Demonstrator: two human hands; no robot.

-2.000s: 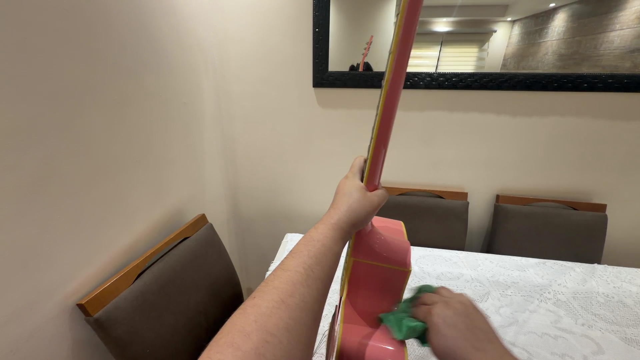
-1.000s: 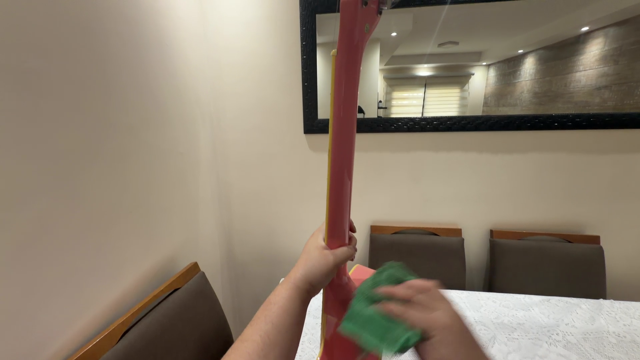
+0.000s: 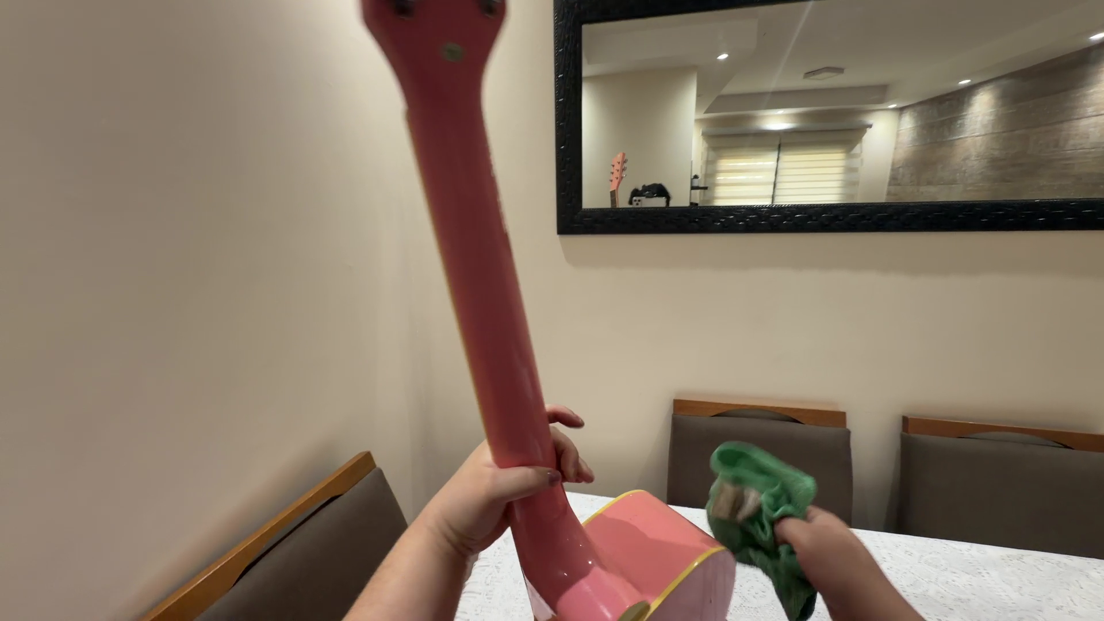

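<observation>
A pink guitar (image 3: 483,259) with yellow edging stands tilted in front of me, its back side toward the camera and its headstock at the top edge. My left hand (image 3: 517,483) is wrapped around the neck low down, near the heel. The pink body (image 3: 647,552) shows at the bottom, partly cut off by the view's edge. To the right of the body, my right hand (image 3: 815,539) grips a crumpled green cloth (image 3: 763,509), which looks slightly blurred. Whether the cloth touches the guitar body's edge cannot be told.
A table with a white patterned cloth (image 3: 949,573) lies beyond the guitar. Brown chairs with wooden top rails stand at the left (image 3: 319,543), behind the table (image 3: 759,448) and at the right (image 3: 1000,483). A black-framed mirror (image 3: 828,217) hangs on the wall.
The guitar has turned from its side to show its back, and its neck now leans left. The green cloth was over the guitar a second ago and has moved off to the right.
</observation>
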